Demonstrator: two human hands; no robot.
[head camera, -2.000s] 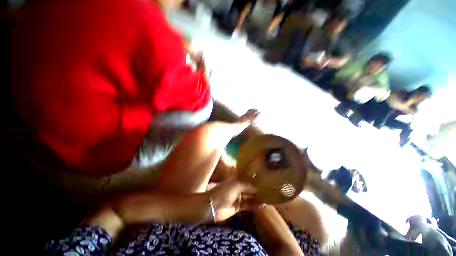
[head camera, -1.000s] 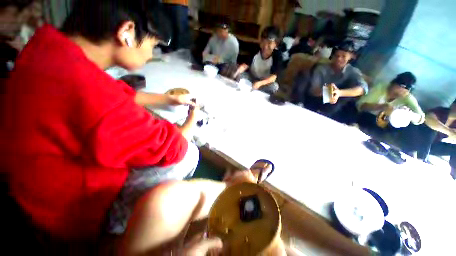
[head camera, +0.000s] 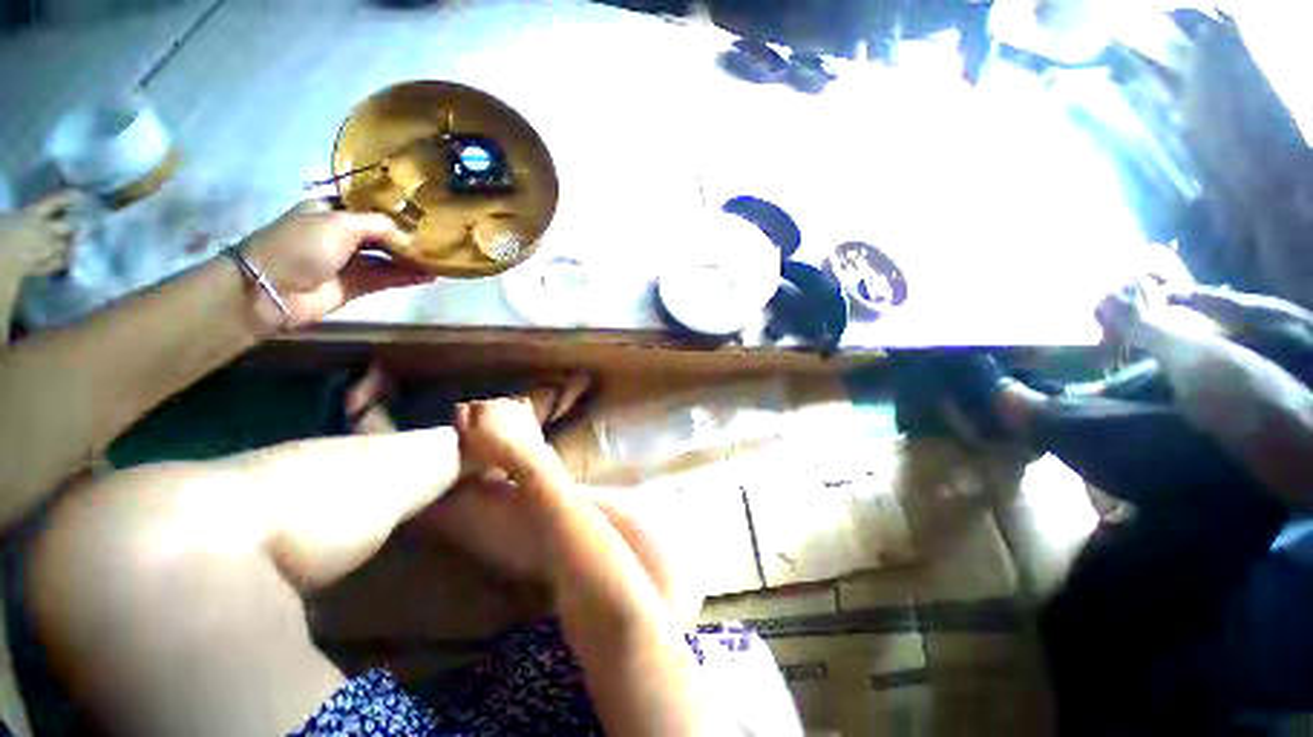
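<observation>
My left hand (head camera: 324, 262), with a bracelet at the wrist, holds the gold housing (head camera: 432, 231) by its lower left rim, tilted over the table edge with its inside showing. A black block (head camera: 478, 164) with a silver-white middle sits inside the housing. A thin pale line, perhaps a wire or rod, crosses its left rim. My right hand (head camera: 500, 429) is low by my knee, below the table edge. Its fingers look curled, but whether they hold anything cannot be told. A pale round piece (head camera: 555, 288) lies on the table below the housing.
On the white table (head camera: 619, 108) are a wide white dish (head camera: 713, 281), black bowls (head camera: 809, 310) and a dark round dish (head camera: 868, 278). At left, a neighbour's hand (head camera: 36, 238) is near a white and gold housing (head camera: 115, 151). Another person's arm (head camera: 1246, 382) is at right. Cardboard (head camera: 835, 533) covers the floor.
The view has turned right and down. The gold housing has moved from over my lap to above the table edge, in my left hand. My right hand is now apart from it.
</observation>
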